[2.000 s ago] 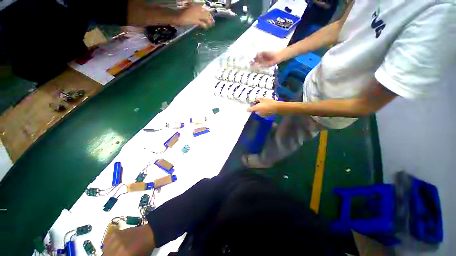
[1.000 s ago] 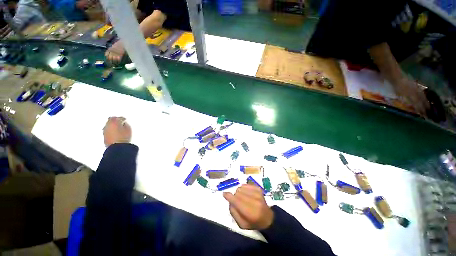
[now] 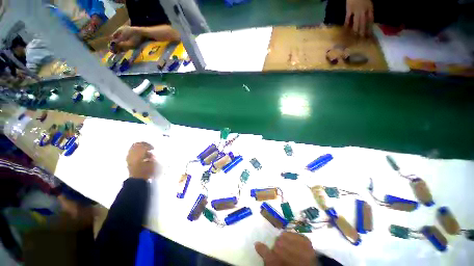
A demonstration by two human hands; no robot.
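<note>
Several blue battery packs with tan faces (image 3: 265, 194) lie scattered on the white bench (image 3: 208, 244), many wired to small green circuit boards (image 3: 399, 231). One plain blue cell (image 3: 319, 162) lies near the belt side. My left hand (image 3: 141, 160) is curled on the bench, left of the packs; a small pale spot shows at its fingers, and I cannot tell whether it holds anything. My right hand (image 3: 289, 251) rests low at the near edge, just below the packs, thumb apart and fingers curled; its underside is hidden and the wrist is near the picture's bottom.
A green conveyor belt (image 3: 223, 101) runs beyond the bench, with small parts at its left. A grey metal upright (image 3: 104, 78) slants down to the bench. More blue parts (image 3: 65, 141) lie at the far left end. People work opposite, beside a cardboard sheet (image 3: 301, 49).
The view has swung from the bench's right end to face the belt. Since the previous frame, my right hand has moved lower and away from the packs. My left hand stays curled at the left.
</note>
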